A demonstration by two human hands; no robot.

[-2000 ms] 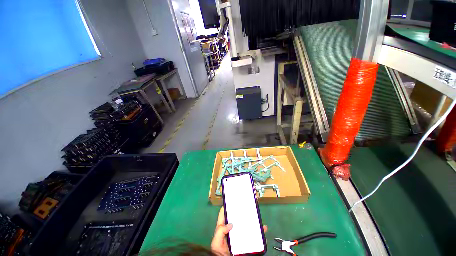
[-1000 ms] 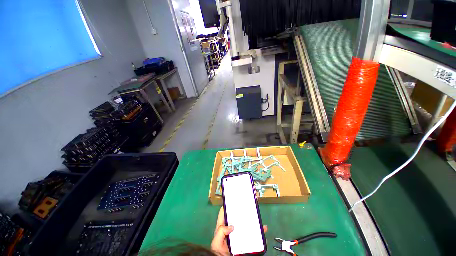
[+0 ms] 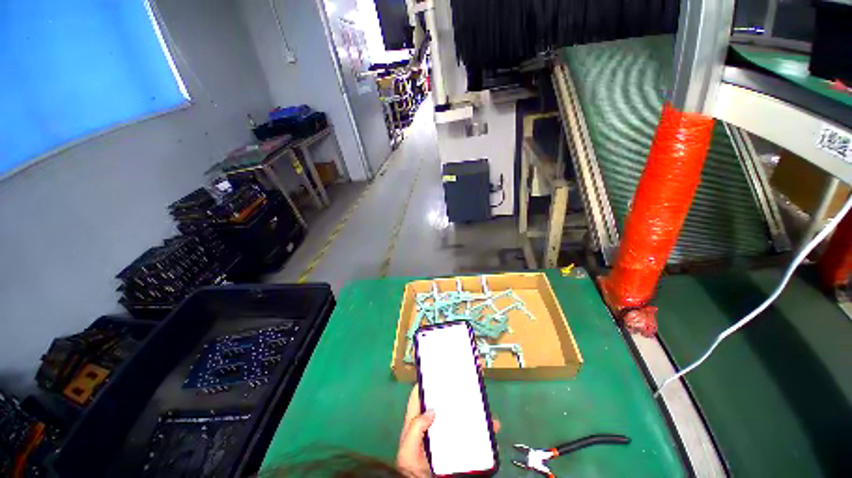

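Observation:
My left hand (image 3: 414, 446), bare and cut off by the bottom edge, is shut on a smartphone (image 3: 455, 401) with a blank white lit screen and dark edge. The thumb is along its left side and fingertips show at its right side. The phone hides part of a shallow cardboard tray (image 3: 551, 359) behind it. Thin pale teal pieces (image 3: 490, 324) lie tangled in the tray, mostly at its left. Side cutters (image 3: 570, 449) with silver jaws and red and black handles lie on the green bench mat (image 3: 350, 373), right of the phone. My right hand is not in view.
A black tote (image 3: 313, 303) with dark boards stands left of the bench. Stacked dark carriers (image 3: 177, 271) line the wall. A red-orange wrapped post (image 3: 661, 201), white cable (image 3: 738, 322) and green conveyor belt (image 3: 775, 401) are at right.
The camera view has shifted very slightly. The thumb lies slightly differently on the phone's left side. The phone, tray and side cutters stay in place.

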